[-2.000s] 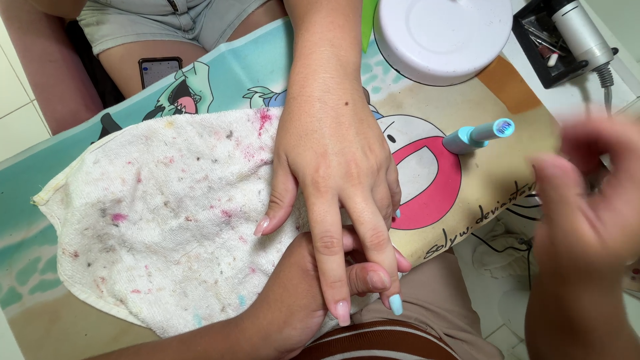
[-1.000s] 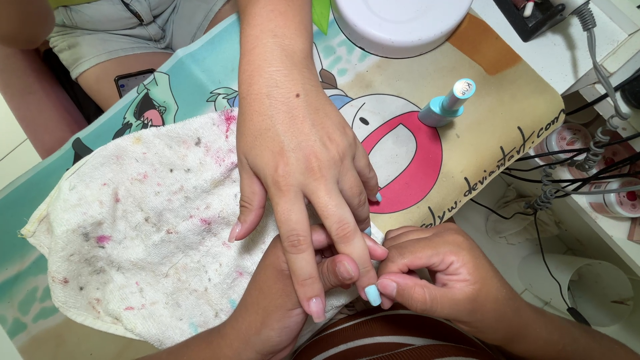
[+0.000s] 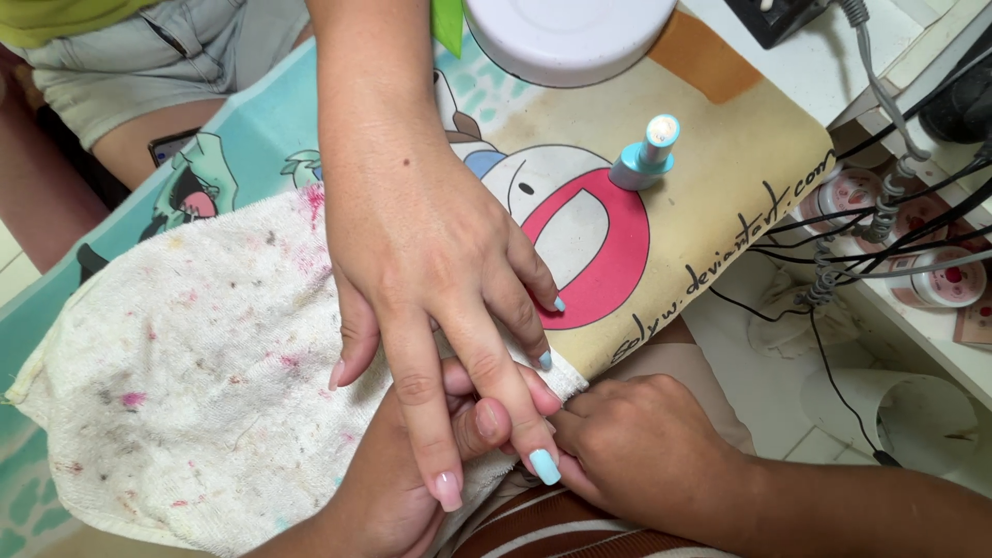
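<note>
My left hand (image 3: 434, 442) holds another person's hand (image 3: 442, 248) from below, its thumb and fingers around that hand's middle finger. Light blue polish shows on the middle (image 3: 544, 466), ring and little fingernails; the index nail and thumbnail look pale pink. Close against the right side of the middle finger is my right hand (image 3: 643, 449), its fingers curled and its fingertips mostly hidden, so whether it holds anything cannot be told. A light blue nail polish bottle (image 3: 642, 164), closed with its cap, stands on the printed mat. A stained white towel (image 3: 194, 364) lies under the hands.
A round white device or lid (image 3: 570, 31) stands at the mat's (image 3: 736, 139) back edge. Black and grey cables (image 3: 876, 209) hang at the right, before a shelf of lidded jars (image 3: 949, 279). A white bin (image 3: 922, 418) lies lower right. A phone (image 3: 170, 147) is by the other person's leg.
My right hand, raised and blurred at the right two seconds ago, came down to the held middle finger. It has since turned, with its knuckles now upward. The view has shifted closer.
</note>
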